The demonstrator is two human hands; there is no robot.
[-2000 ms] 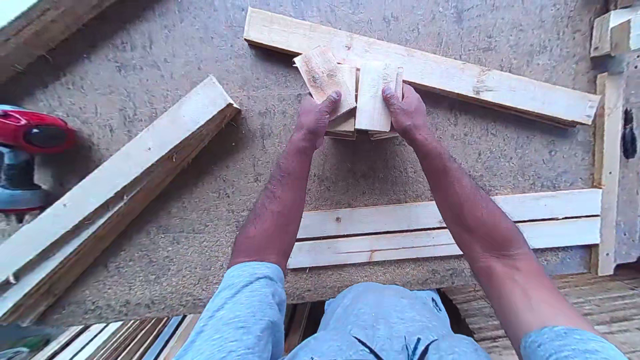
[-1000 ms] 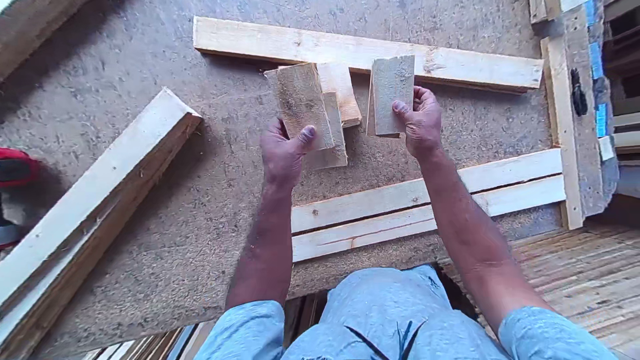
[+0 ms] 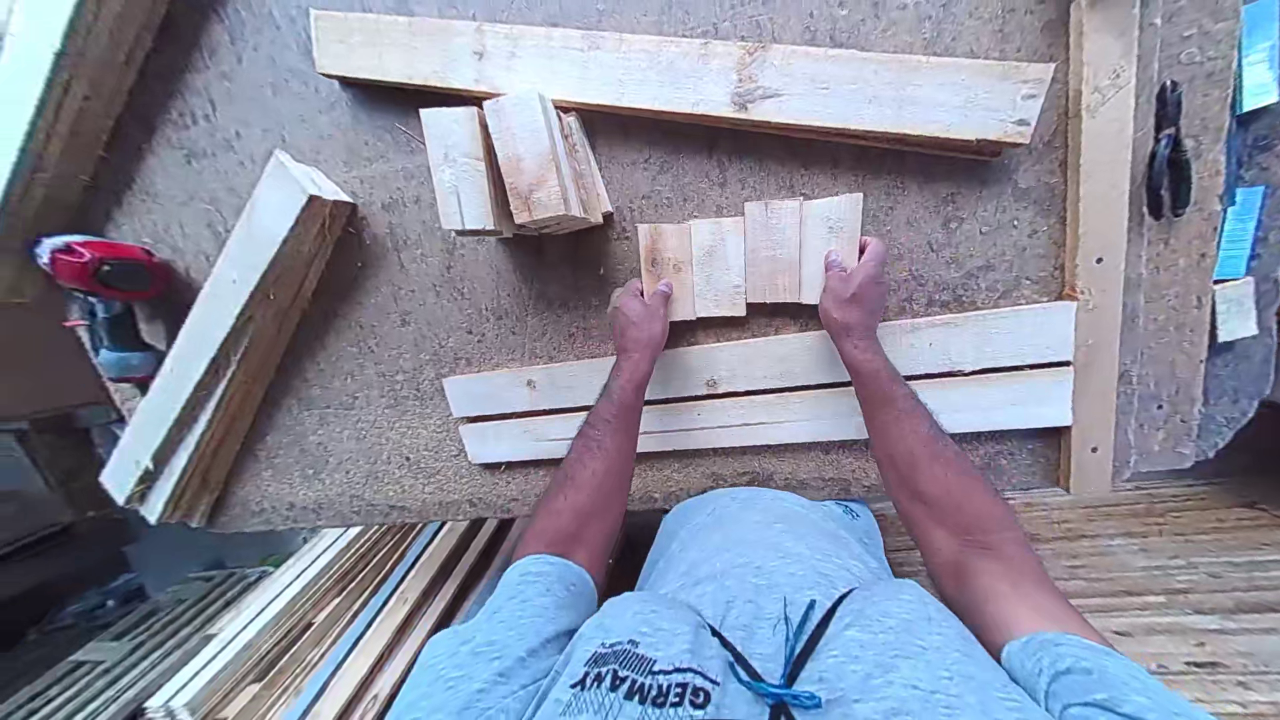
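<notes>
Several short, flat wood pieces [image 3: 718, 267] lie edge to edge in an uneven row above the long boards. My left hand [image 3: 641, 322] grips the leftmost piece, thumb on its face. The rightmost piece [image 3: 830, 235] is gripped by my right hand [image 3: 853, 290] at its right edge. Up and to the left, more short wood blocks [image 3: 540, 165] are bunched against a long plank [image 3: 680, 75]. Two long wooden boards [image 3: 760, 368] lie side by side beneath my wrists, with a narrow gap between them.
Stacked planks [image 3: 225, 350] lie slantwise at left, beside a red power drill [image 3: 105, 270]. At right, a wooden strip [image 3: 1100, 250] crosses the bench, with dark-handled pliers [image 3: 1168, 150] beyond it. Long timber strips [image 3: 330, 620] are below the bench edge.
My hands have moved from the bunched blocks down toward the long boards. The short pieces held in separate stacks a second ago now form one row. The view has shifted.
</notes>
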